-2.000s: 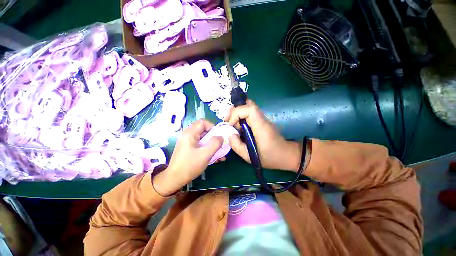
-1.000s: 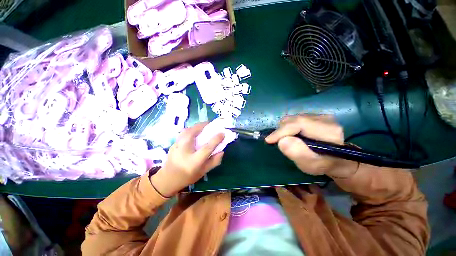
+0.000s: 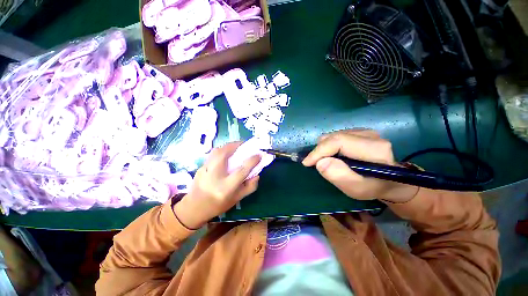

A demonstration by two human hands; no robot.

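My left hand [image 3: 217, 184] holds a pale pink plastic housing [image 3: 250, 156] above the bench, its surface washed out by glare. My right hand [image 3: 359, 166] holds a black soldering iron [image 3: 399, 173] like a pen, pointing left. Its thin metal tip meets the right side of the housing; whether it presses in cannot be told. A loose pile of small whitish inserts [image 3: 271, 104] with dark edges lies on the bench just beyond the housing.
A bulging clear bag of pink housings [image 3: 63, 127] lies at left, with loose housings beside it. A cardboard box [image 3: 217, 60] holding housings stands at the top. A black fan [image 3: 367, 60] stands at upper right, near black cords [image 3: 448, 130]. A person's arm [image 3: 20, 260] shows at lower left.
Two seconds ago both hands were at the housing and the iron pointed away from me. My right hand has since moved right and turned the iron's tip onto the housing; little differs from one second ago.
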